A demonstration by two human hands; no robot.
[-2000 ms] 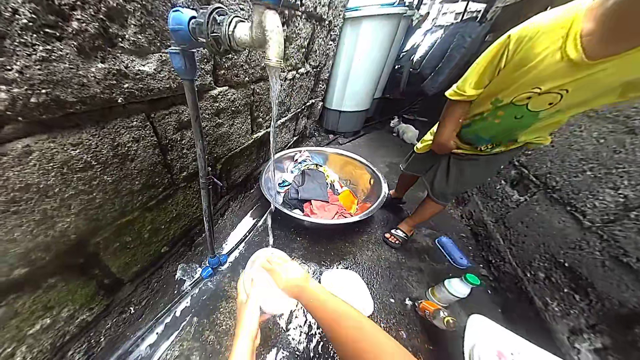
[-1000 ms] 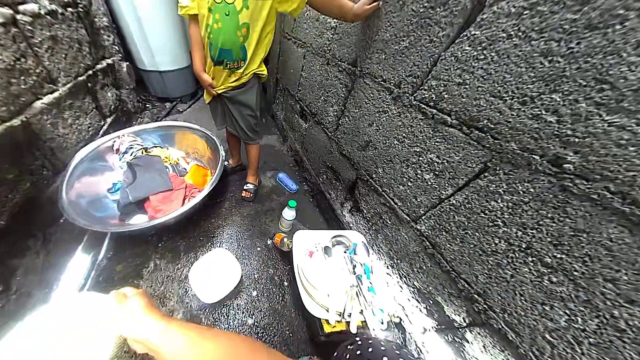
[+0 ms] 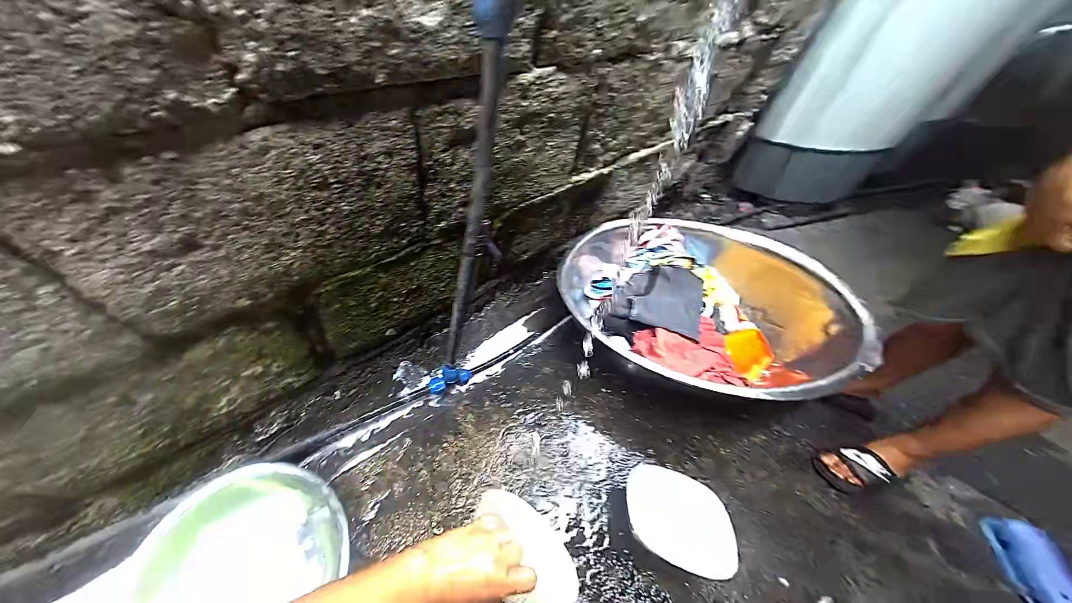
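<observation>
At the bottom of the head view, my left hand (image 3: 481,559) reaches in from the lower left, its fingers closed on the edge of a white dish (image 3: 540,548). My right hand is out of frame. Another white dish (image 3: 682,523) lies on the wet ground, to the right of the held one. At the lower left, a round basin (image 3: 335,523) has a pale green inside and a bright, washed-out area. A stream of water (image 3: 688,100) falls from above, passing before the metal basin (image 3: 846,293), which holds a dark cloth (image 3: 666,301), a red cloth (image 3: 687,352) and other clothes.
A rough block wall (image 3: 251,209) runs along the left, with a thin upright pipe (image 3: 476,201) and blue fitting (image 3: 450,378) beside it. At the right stand a person's sandalled foot (image 3: 863,465), a large pale container (image 3: 871,75) and a blue object (image 3: 1030,557) on the ground.
The view has swung back left and down since one second ago. Two seconds ago both my hands were together on a white dish under the stream; now only my left hand shows.
</observation>
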